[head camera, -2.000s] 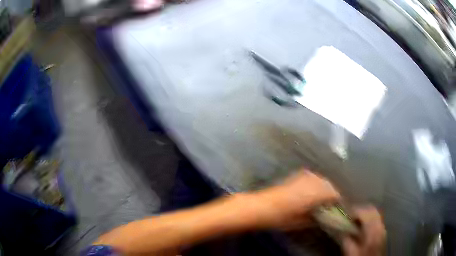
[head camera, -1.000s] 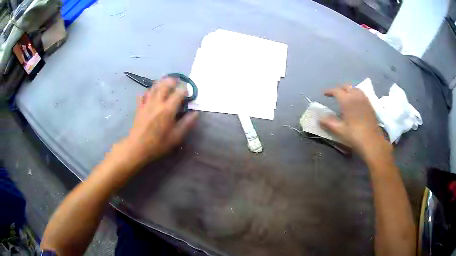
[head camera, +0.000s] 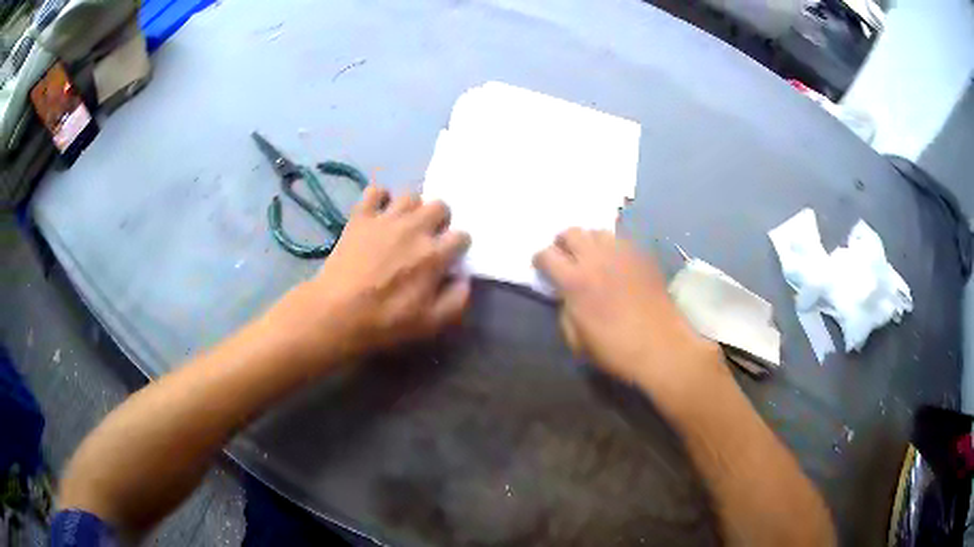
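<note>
The stack of white cut pieces lies flat on the grey pressing table. My left hand is at its lower left corner, with fingers bent on the edge. My right hand is at its lower right edge, slightly blurred. The fingertips of both hands cover parts of the lower edge, so I cannot tell whether they grip it. The scissors with dark green handles lie left of the stack, beside my left hand. The beige pad lies right of my right hand, on a darker piece.
A crumpled white cloth lies at the right. A phone with a lit screen and cloth bundles are at the far left corner. Part of the iron, with its yellow edge, shows at the lower right. A dark cord or cloth edge is at the far right.
My left hand has left the scissors and moved right to the white stack. My right hand has left the beige pad and moved left to the stack. The scissors and beige pad have changed position.
</note>
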